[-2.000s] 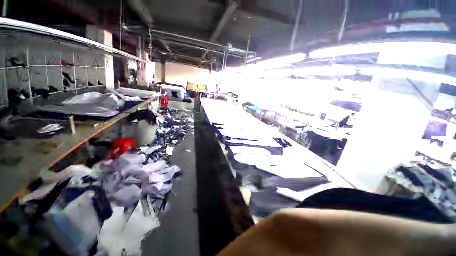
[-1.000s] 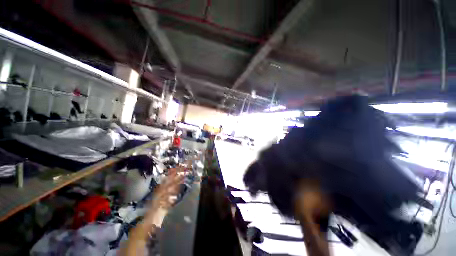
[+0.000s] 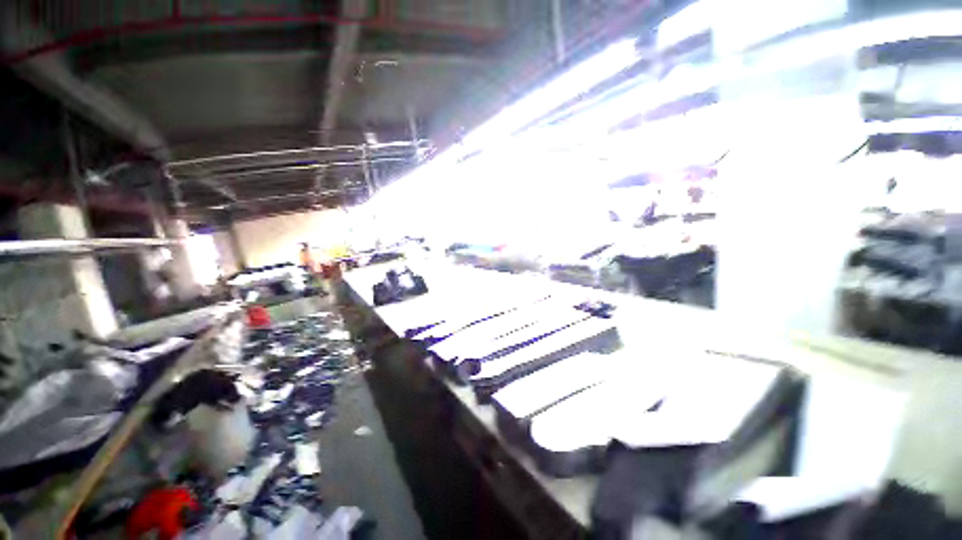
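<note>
No hand shows in the current view. On the long pale cutting table (image 3: 675,329), dark stacks of cut pieces topped with white paper (image 3: 559,397) lie nearest in front of me. Longer, narrower stacks (image 3: 506,335) lie behind them in a row. A small dark bundle (image 3: 400,286) sits farther up the table. At the bottom right, dark fabric (image 3: 643,487) lies beside and partly under white sheets; its edges are blurred and cut off.
Scraps (image 3: 285,385) cover much of the floor left of the table. A red object (image 3: 161,513) is at the bottom left. Pale fabric (image 3: 58,406) lies on a side table at the left. A bright white pillar (image 3: 786,190) stands at the right.
The view has swung right. A second ago, both hands were visible, with a large navy bundle at the right one; hands and that raised bundle are now out of view. The small bundle shows on the far table.
</note>
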